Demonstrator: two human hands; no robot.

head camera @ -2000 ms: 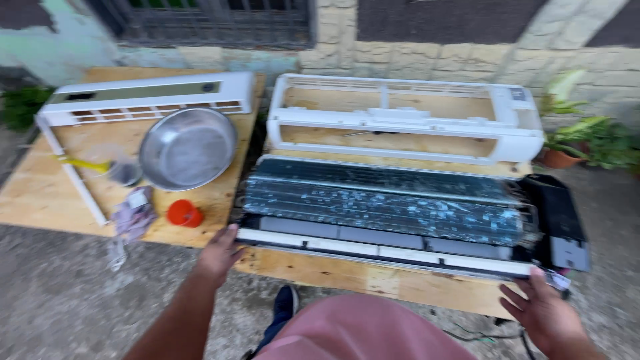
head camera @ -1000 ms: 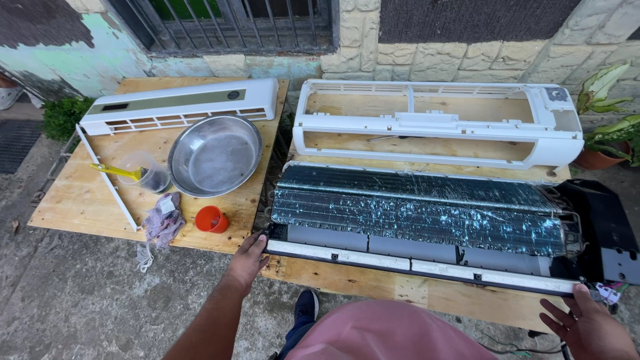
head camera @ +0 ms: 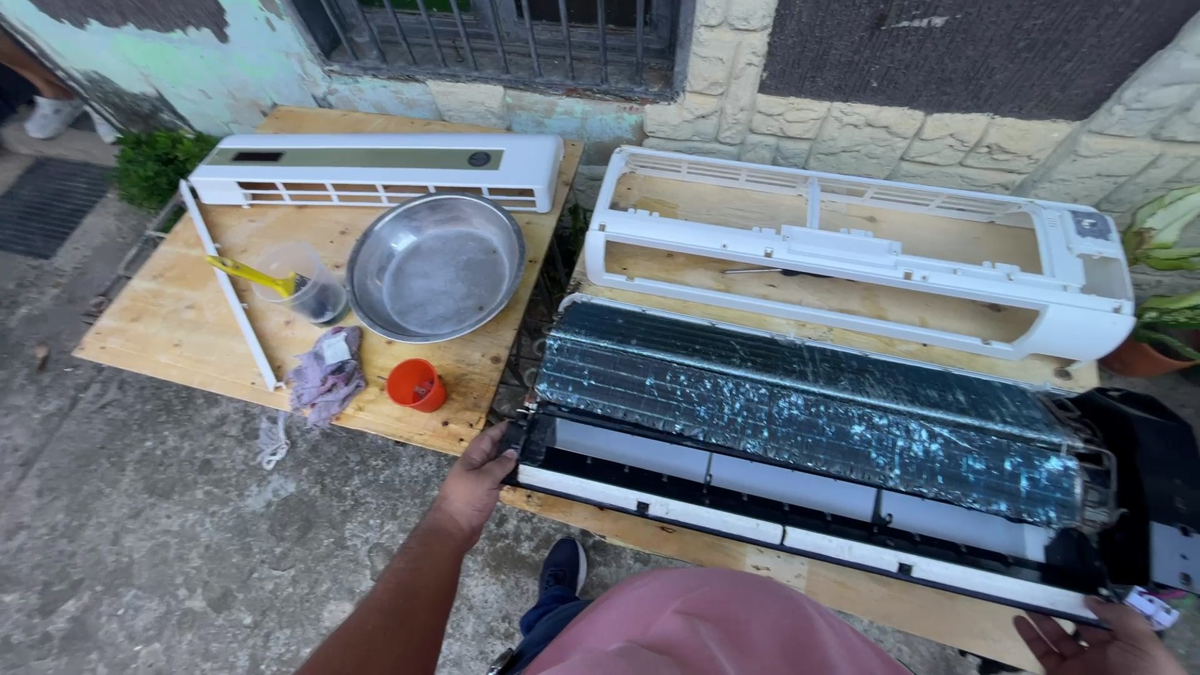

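Note:
The indoor unit of a split air conditioner, with its finned evaporator coil (head camera: 806, 403) exposed, lies on the right plywood table. My left hand (head camera: 478, 478) grips the left end of its black drain-tray section (head camera: 694, 492), thumb on top. At the right front corner is my right hand (head camera: 1092, 637), its fingers at the tray's end and partly cut off by the frame edge; how firmly it holds is hard to see. Behind the coil lies the white plastic front frame (head camera: 844, 258), with a thin metal-shafted tool (head camera: 755, 271) visible through its opening. A black end housing (head camera: 1144, 469) adjoins the coil's right end.
On the left plywood table (head camera: 169, 319) are a metal basin (head camera: 441, 267), a white panel (head camera: 375, 169), a white strip (head camera: 230, 291), a clear tub (head camera: 305, 286) with a yellow-handled brush (head camera: 253, 274), a rag (head camera: 328, 375) and an orange cup (head camera: 415, 384). A person's foot (head camera: 56, 117) shows far left.
The view has swung left. Both hands remain at the two front corners of the unit. A person's feet have come into view at the upper left.

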